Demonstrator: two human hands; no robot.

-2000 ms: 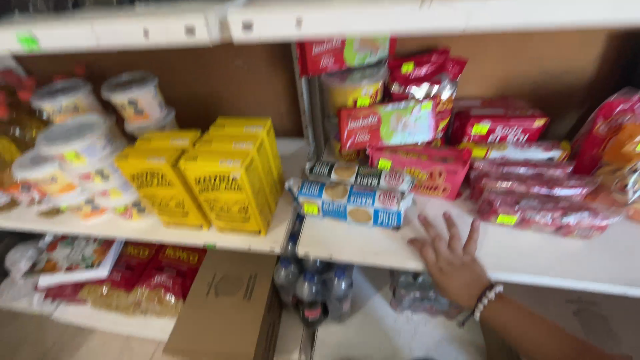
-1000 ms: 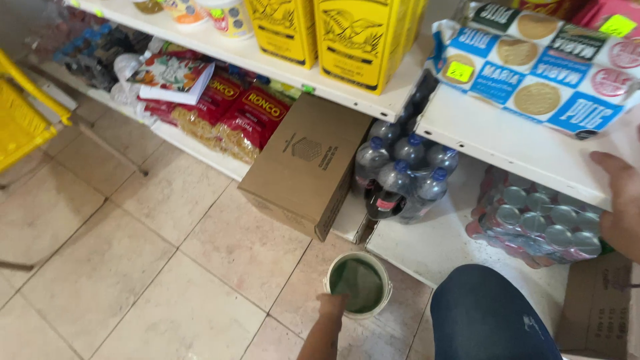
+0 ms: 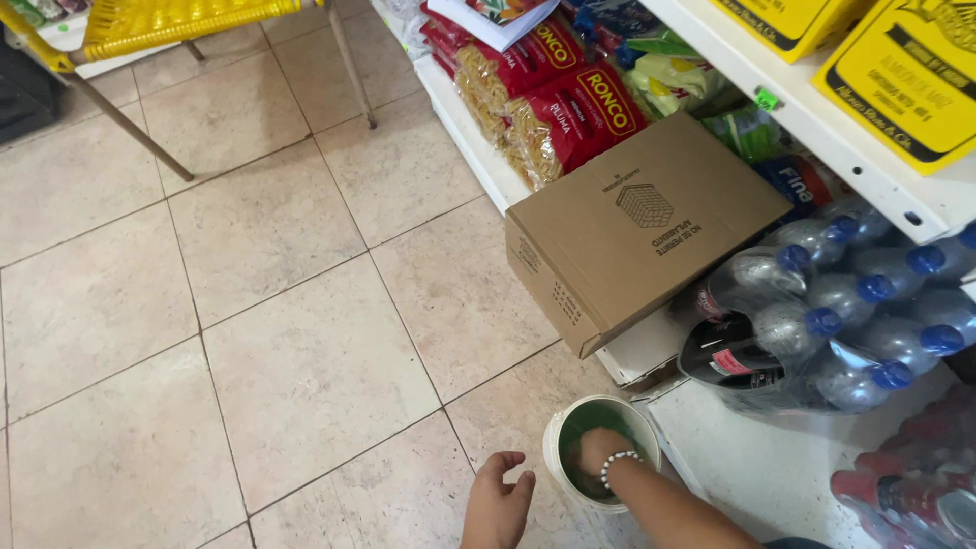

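A white plastic bucket (image 3: 554, 446) with greenish liquid in it stands on the tiled floor beside the lowest shelf. My right hand (image 3: 602, 451), with a beaded bracelet at the wrist, reaches down into this bucket; its fingers are hidden, so whether they hold something cannot be told. Just left of the bucket, my left hand (image 3: 499, 496) is held above the floor, fingers apart and slightly curled, with nothing in it.
A cardboard box (image 3: 648, 229) juts out from the low shelf, between red pasta bags (image 3: 568, 114) and wrapped blue-capped bottles (image 3: 793, 328). Yellow boxes (image 3: 900, 84) stand on the shelf (image 3: 846, 145) above. A yellow woven chair (image 3: 183, 27) is at the upper left, and shrink-wrapped cans (image 3: 907, 488) lie lower right.
My right hand has left the shelf and gone into the bucket. My left hand, at the bucket a second ago, is now beside it. The view has swung down to the floor.
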